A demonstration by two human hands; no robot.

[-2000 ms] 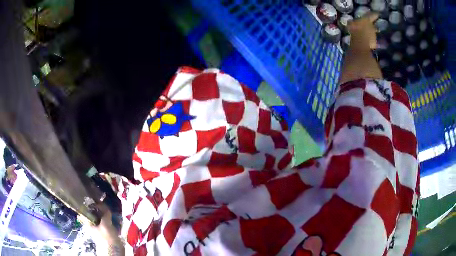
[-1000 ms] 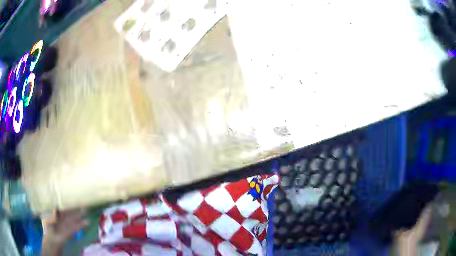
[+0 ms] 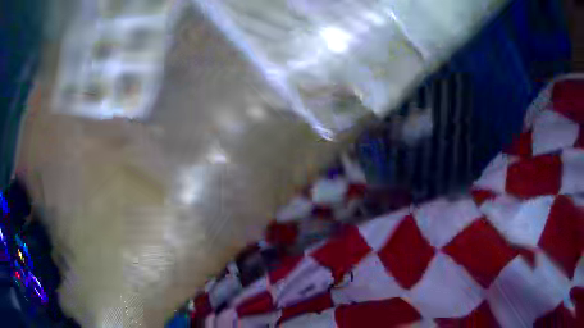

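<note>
The picture is strongly blurred. Neither of my hands shows. A die-cut adhesive sheet (image 3: 112,64), whitish with rows of greyish shapes, lies flat on the tape-covered cardboard bench top (image 3: 147,198) at the upper left. A large pale, shiny sheet or stack of sheets (image 3: 333,48) lies at the top centre, reaching the bench's near edge. A red-and-white checked sleeve or clothing (image 3: 448,250) fills the lower right. What my hands hold cannot be seen.
Several lit units (image 3: 24,259) glow blue and red, cut off by the left edge. The blue plastic crate (image 3: 506,57) stands beyond the bench edge at the upper right. Dark stored parts (image 3: 419,154) in it are smeared by blur.
The view has swung from lap and crate to the bench, then closer and darker. The hands seen at the lower edge a second ago are gone, and checked clothing now covers the lower right.
</note>
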